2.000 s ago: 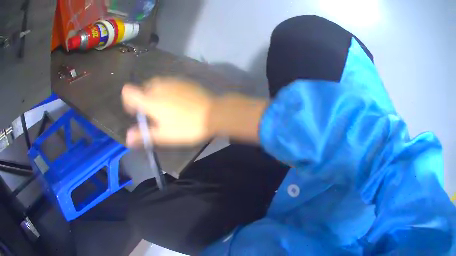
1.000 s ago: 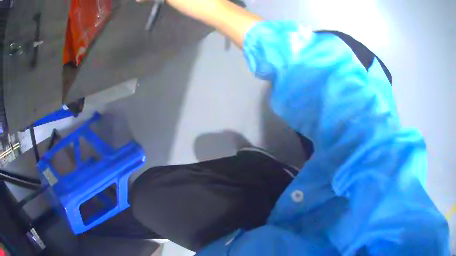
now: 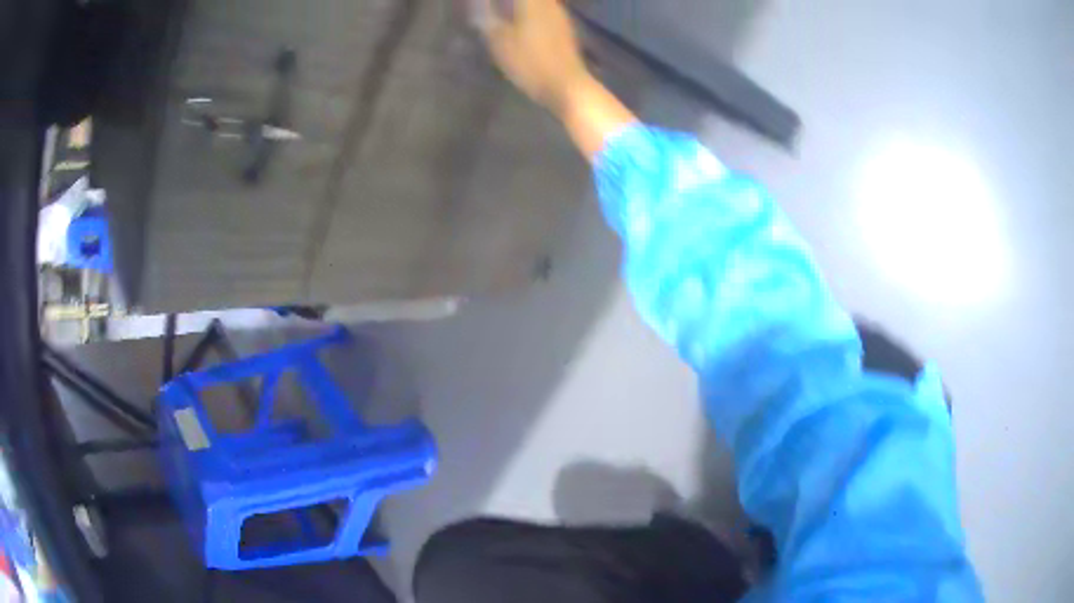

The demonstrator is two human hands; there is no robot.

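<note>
My right hand (image 3: 532, 45) is at the top edge, over the dark wood-grain desk (image 3: 400, 200). It is blurred and its fingertips are partly cut off. A small dark or purplish patch shows at the fingers, but I cannot tell what it is or whether it is held. The bright blue sleeve (image 3: 754, 318) runs from the lower right up to the hand. My left hand is not in view.
A blue plastic stool (image 3: 294, 465) stands below the desk edge. A thin dark item (image 3: 273, 118) with a pale part lies on the desk. A long dark bar (image 3: 707, 83) is at upper right. My dark-trousered leg (image 3: 565, 563) is at the bottom.
My right hand has moved up and away from the lap; the slim pen seen in it earlier is no longer clear. The view has shifted, and the spray can and orange item have left the picture.
</note>
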